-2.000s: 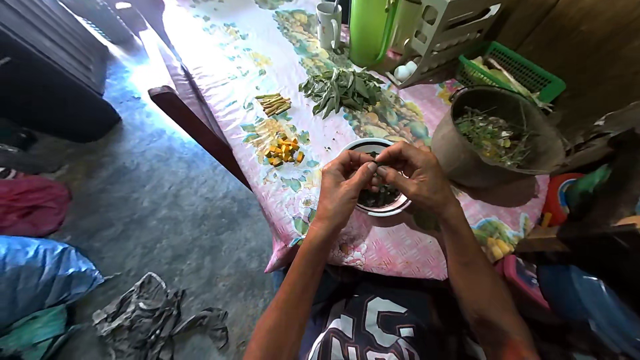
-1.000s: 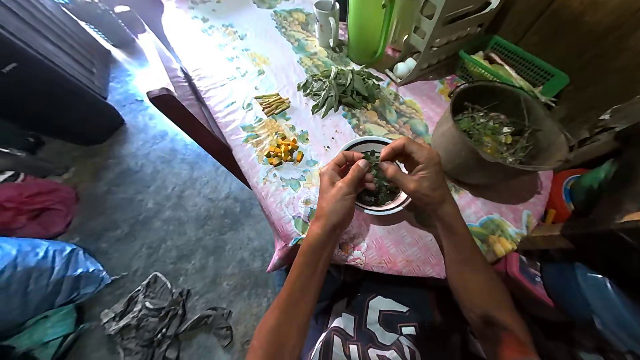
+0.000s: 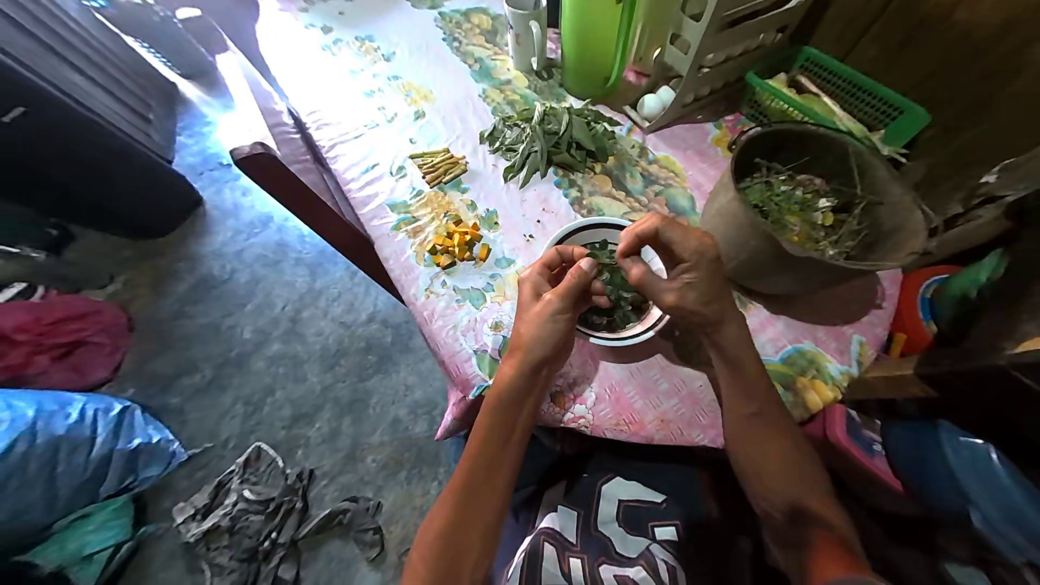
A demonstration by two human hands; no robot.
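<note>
Both hands are over a white bowl with a dark band (image 3: 605,337), which holds dark green leaves (image 3: 624,307). My left hand (image 3: 556,296) pinches a small leafy green sprig (image 3: 601,253) between thumb and fingers. Just right of it, my right hand (image 3: 678,268) has thumb and forefinger close together at the sprig's edge; whether they grip a leaf is not clear. Diced orange-yellow pieces with green rind (image 3: 457,244) lie left of the bowl. Behind them is a small pile of cut stems (image 3: 439,166). A heap of long green leaves (image 3: 552,140) lies behind the bowl.
A large deep pot (image 3: 731,236) of plant scraps stands right of the bowl, with a green plastic basket (image 3: 886,110) behind it. At the back are a white mug (image 3: 526,36), a green container (image 3: 597,49) and a rack (image 3: 691,61) beside white eggs (image 3: 655,103). A wooden chair (image 3: 317,219) adjoins the left table edge.
The hands were together over the bowl two seconds ago; the right hand has since moved a little away from the left, and more of the sprig and bowl shows.
</note>
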